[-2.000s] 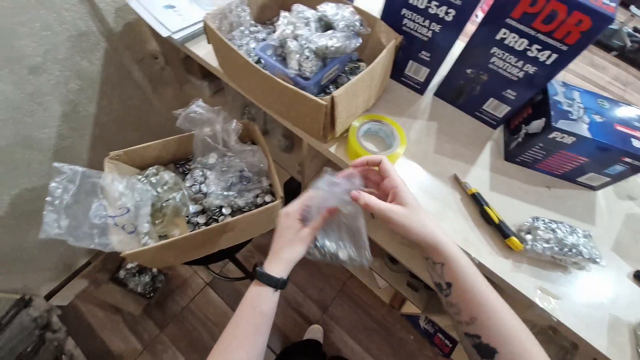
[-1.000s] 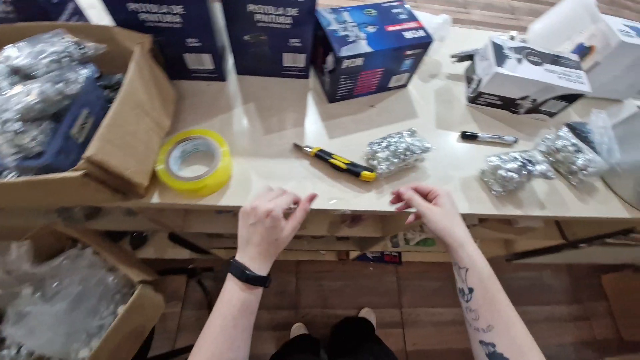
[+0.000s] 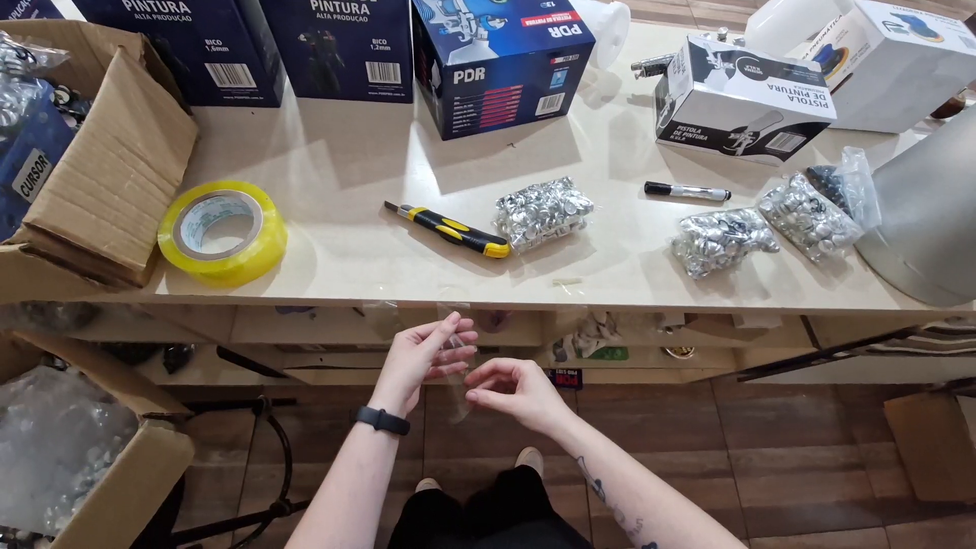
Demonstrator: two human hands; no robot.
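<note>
My left hand [image 3: 427, 354], with a dark wristband, is just below the table's front edge, its thumb and fingers at a thin clear strip [image 3: 460, 408], seemingly adhesive tape. Beside it my right hand [image 3: 515, 393] pinches at the same strip; the exact contact is hard to see. More clear pieces [image 3: 381, 293] cling to the table edge. On the table lie a yellow tape roll [image 3: 271, 244], a black and yellow snap-off utility knife [image 3: 450, 229] and, touching its handle end, a clear bag of small silvery metal parts [image 3: 543, 213].
Paint spray gun boxes [image 3: 496, 84] line the table's back. A cardboard box [image 3: 114, 168] stands left, another box [image 3: 130, 488] of bags below it. At right are a marker [image 3: 686, 192], more bags of metal parts [image 3: 723, 240] and a grey rounded container [image 3: 930, 206]. Shelves run under the tabletop.
Two seconds ago both hands held a clear bag of parts near the boxes at left; one second ago they were apart at the table edge. Now they are together at the strip. The view has swung right.
</note>
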